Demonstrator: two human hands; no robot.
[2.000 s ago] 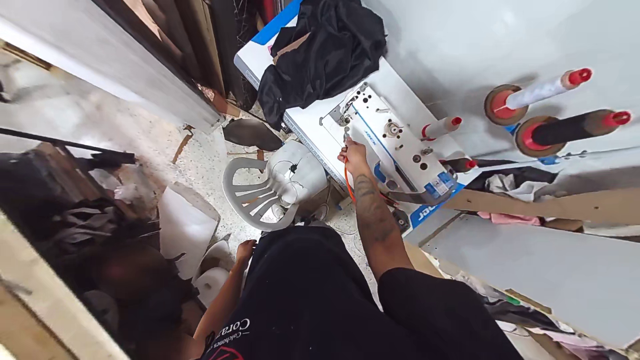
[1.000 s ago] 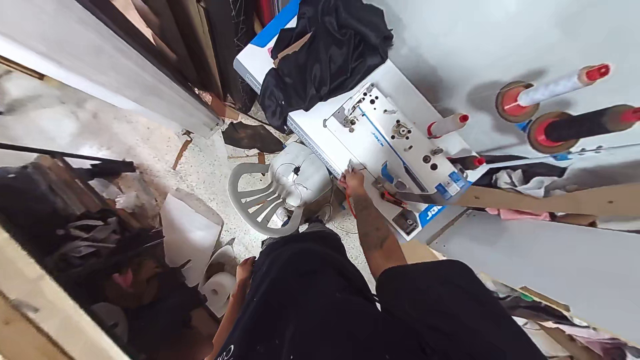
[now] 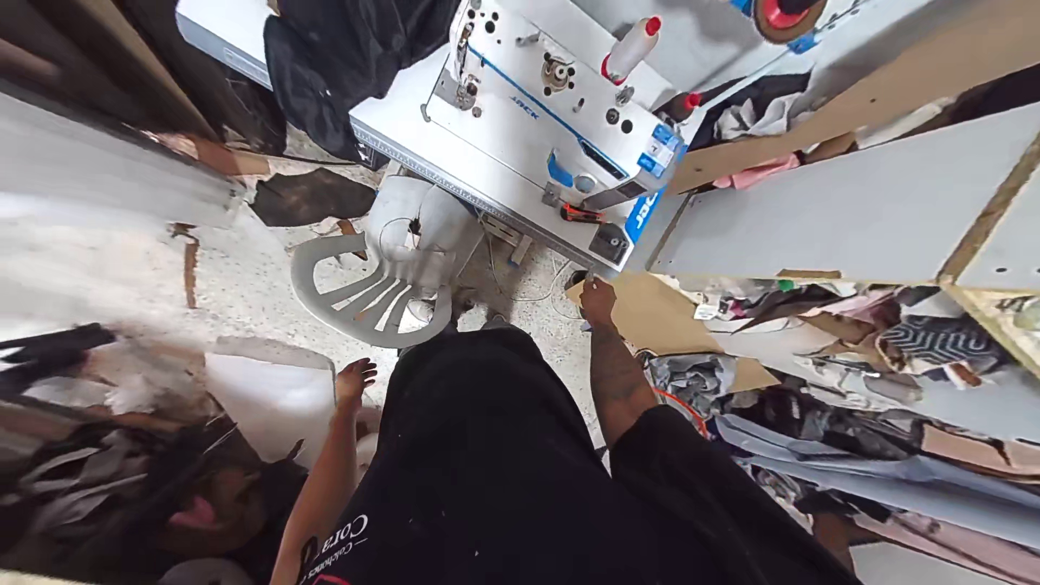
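Note:
My right hand (image 3: 598, 299) is just off the near right corner of the white sewing table (image 3: 487, 183), its fingers partly curled near a small, unclear item at the table edge; whether it grips anything does not show. My left hand (image 3: 355, 380) hangs free at my left side with fingers apart. On the table stands a white Jack industrial sewing machine (image 3: 520, 77). A red and black utility knife (image 3: 582, 214) lies beside the machine's right end. Black fabric (image 3: 349, 65) is heaped on the table's left part.
A grey plastic chair (image 3: 325, 305) stands before the table. Thread cones (image 3: 632, 50) are behind the machine. Fabric scraps (image 3: 715, 382) and cardboard (image 3: 658, 317) lie to the right, with a dark scrap pile (image 3: 122, 455) at lower left and a dark piece (image 3: 313, 197) on the floor.
My right hand has moved from the sewing machine, along the table, to its near right corner. The utility knife now lies apart from the hand. The view has shifted to the right.

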